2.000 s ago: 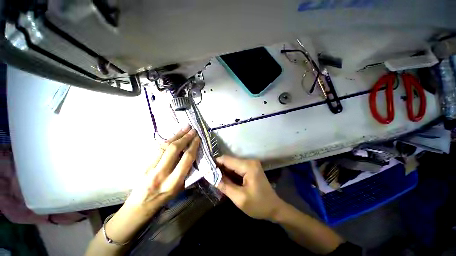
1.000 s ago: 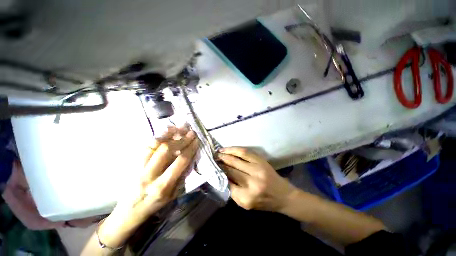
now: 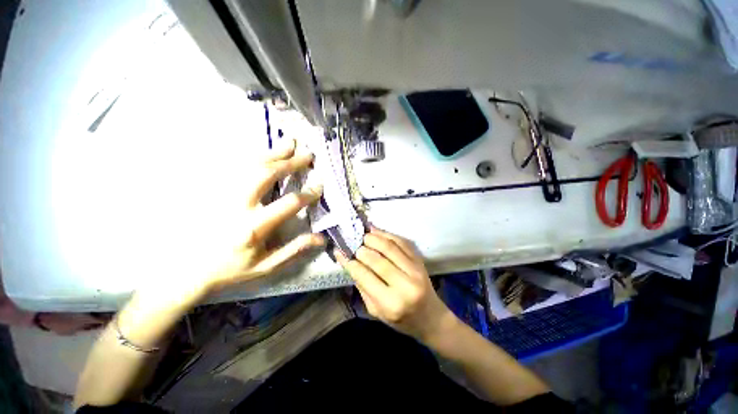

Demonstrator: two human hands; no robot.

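Note:
A narrow curved cloth strip with a white, shaped piece on it (image 3: 343,209) runs from under the presser foot (image 3: 330,129) towards the table's front edge. My left hand (image 3: 271,218) lies at its left side with fingers spread, fingertips touching the strip's edge. My right hand (image 3: 392,279) pinches the strip's near end between thumb and fingers. A grey part of the cloth shows between the hands. The needle itself cannot be made out.
The machine head (image 3: 485,48) spans the top. A phone (image 3: 447,121), a thin metal tool (image 3: 548,166) and red-handled scissors (image 3: 617,192) lie to the right. Below the table edge are a blue basket of scraps (image 3: 558,327) and stacked cloth pieces (image 3: 283,335).
The view has shifted. My left hand's fingers have spread from lying close together on the strip. My right hand still holds the near end, and the strip lies further up towards the foot.

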